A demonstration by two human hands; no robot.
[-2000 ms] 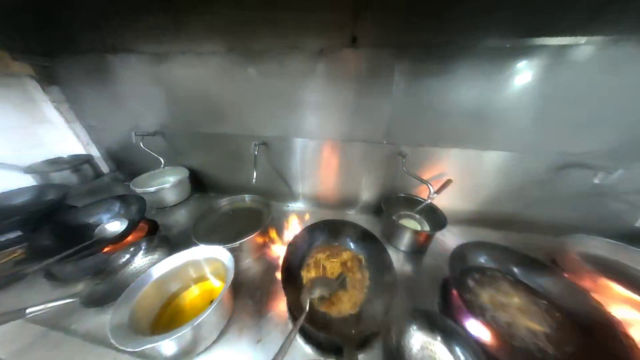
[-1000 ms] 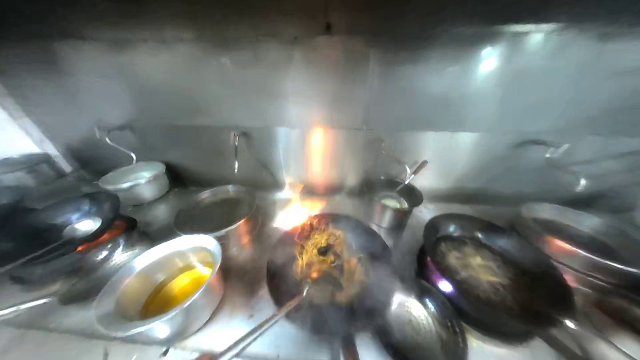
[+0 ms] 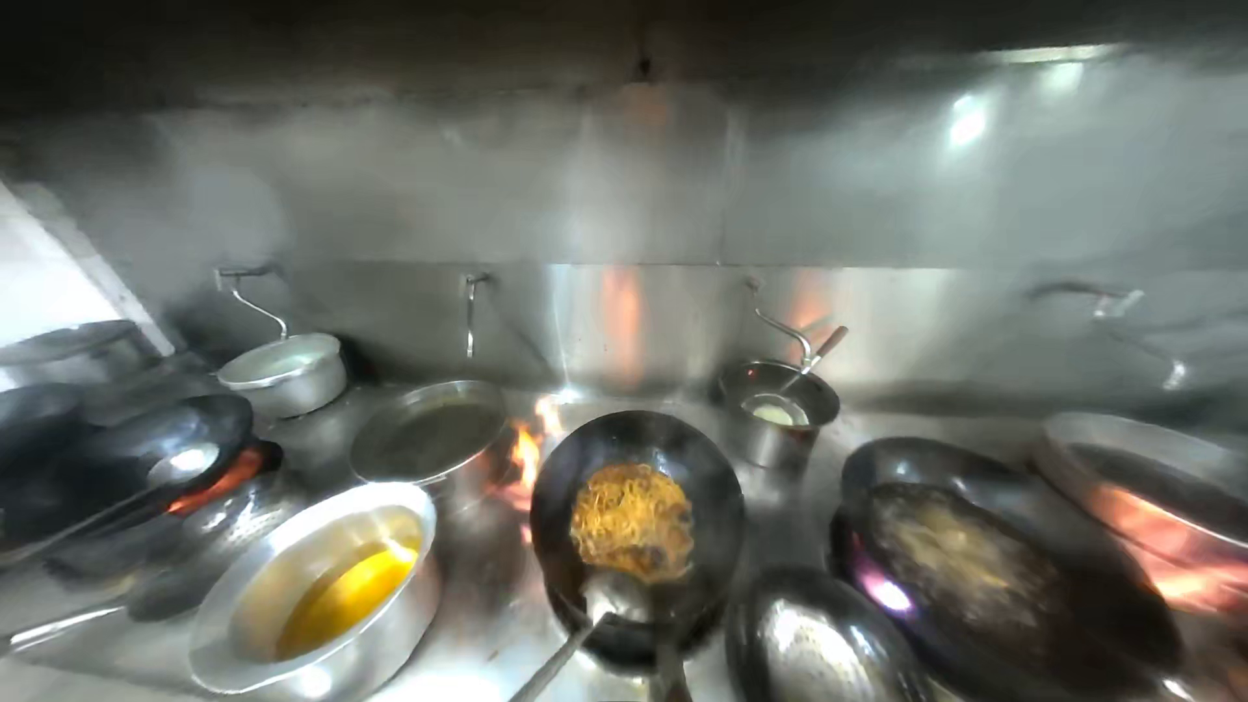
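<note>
A dark wok stands over a burner at the centre, with a heap of noodles in it. The bowl of a metal ladle rests in the wok just below the noodles, and its handle runs down out of the bottom edge. The wok's own handle also leaves the frame there. Neither of my hands shows, so what they hold is hidden. Flames rise at the wok's left side. A metal pot of yellow liquid stands to the left.
A second wok with contents bubbling sits at right, beside an upturned-looking dark pan. Behind are a wide pan, a pot holding a strainer, and a lighter pot. Flames glow below the far-right pan.
The noodles have settled from a raised, blurred heap into a low pile in the wok. The flames beside the wok are smaller than a second ago. The ladle's bowl now lies lower in the wok.
</note>
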